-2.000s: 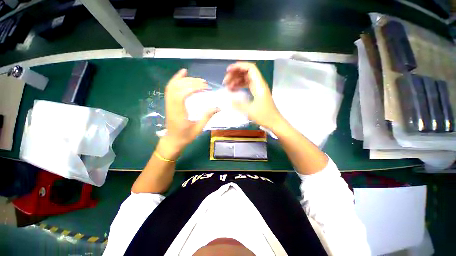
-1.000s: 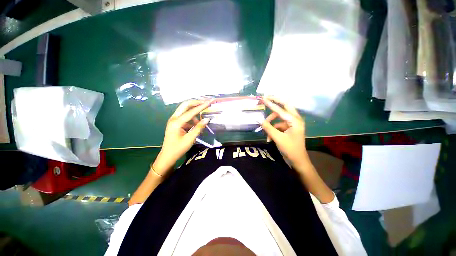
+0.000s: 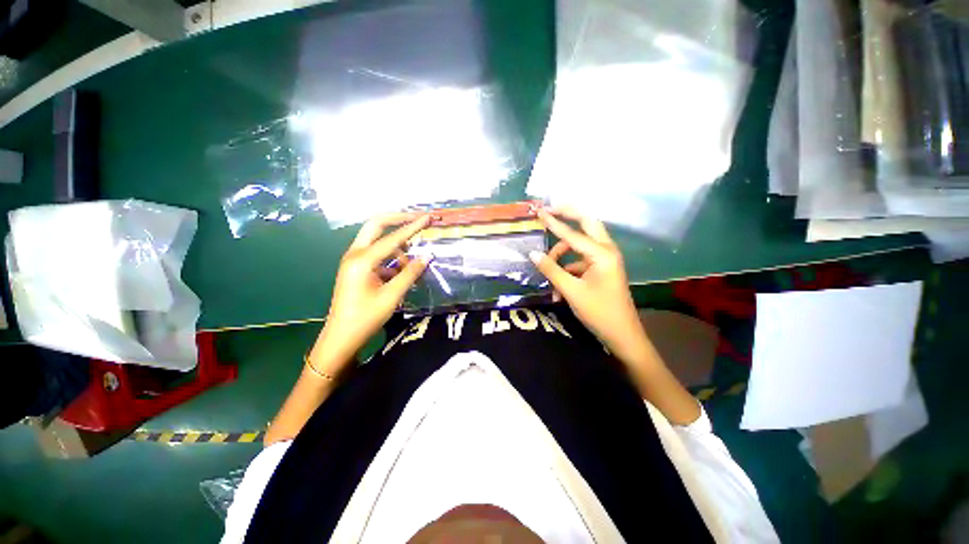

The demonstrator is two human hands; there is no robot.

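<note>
The positioning jig (image 3: 483,215) is at the bench's front edge, its orange-red bar along the far side and a yellow edge below it. The dark device housing (image 3: 483,266) lies in it, with streaks of glare on top. A clear film over the housing is hard to make out. My left hand (image 3: 380,271) is at the jig's left end, fingers on the bar's corner and thumb at the housing's left side. My right hand (image 3: 584,266) mirrors it at the right end, thumb or fingertip at the housing's right side.
A clear plastic sheet (image 3: 398,149) under glare lies beyond the jig, crinkled scraps (image 3: 260,191) to its left. A film sheet stack (image 3: 643,128) is right of centre. A white plastic bag (image 3: 101,282) and dark block (image 3: 77,143) are left. Layered trays (image 3: 887,117) are far right.
Since one second ago, both hands stay at the jig's ends. The strong white glare on the housing has faded, showing its dark face. Earlier, the hands were raised beyond the jig. The view has shifted slightly.
</note>
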